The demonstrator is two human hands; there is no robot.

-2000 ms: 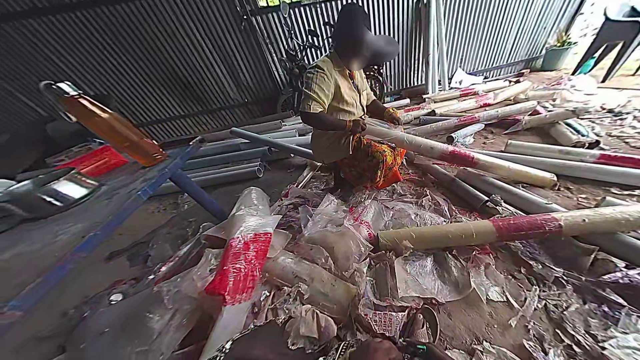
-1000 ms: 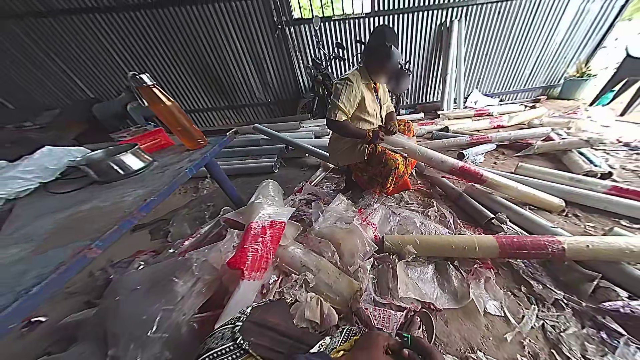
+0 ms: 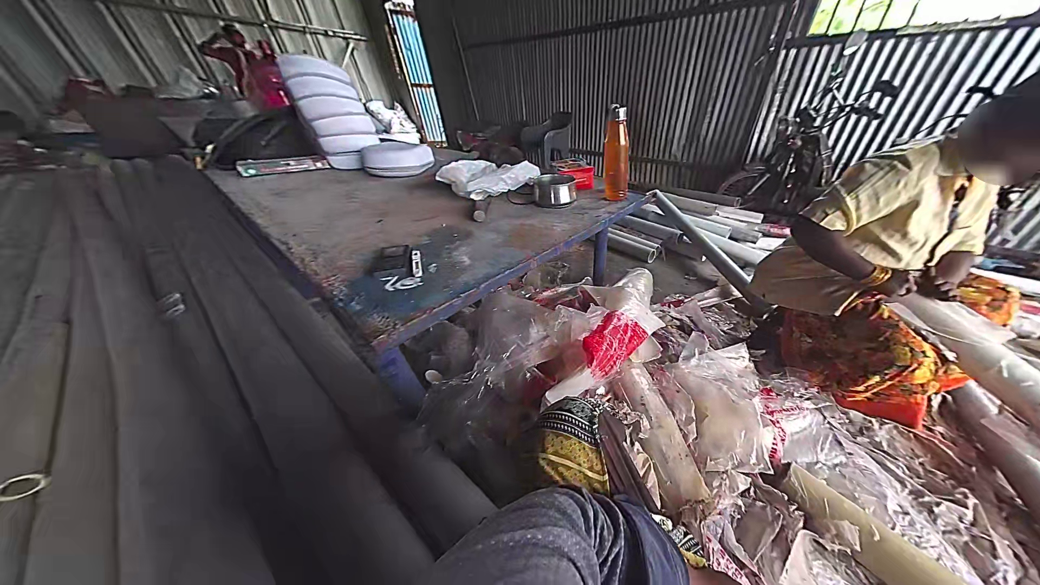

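Neither my left hand nor my right hand can be made out. A dark grey cloth (image 3: 561, 540), either a sleeve or clothing over my leg, fills the bottom centre, beside a yellow and black patterned cloth (image 3: 569, 455). Beyond them, a pipe with red wrapping (image 3: 613, 343) lies among clear plastic film (image 3: 723, 398). A cream pipe (image 3: 861, 528) rests on scraps at lower right. On the right, a seated person in a yellow shirt (image 3: 886, 199) has both hands at a plastic-covered pipe (image 3: 991, 349).
A worn table (image 3: 325, 227) carries an orange bottle (image 3: 616, 154), a steel pan (image 3: 555, 191), a white plastic bag (image 3: 487, 177) and a red box (image 3: 578, 175). Long pipes (image 3: 146, 366) run along the left. More pipes (image 3: 715, 236) lie behind the table. A bicycle or motorbike (image 3: 812, 138) stands by the corrugated wall.
The view has swung far to the left, bringing in the whole table. The hand seen at the bottom edge a second ago is no longer distinguishable. The seated person still works at a pipe.
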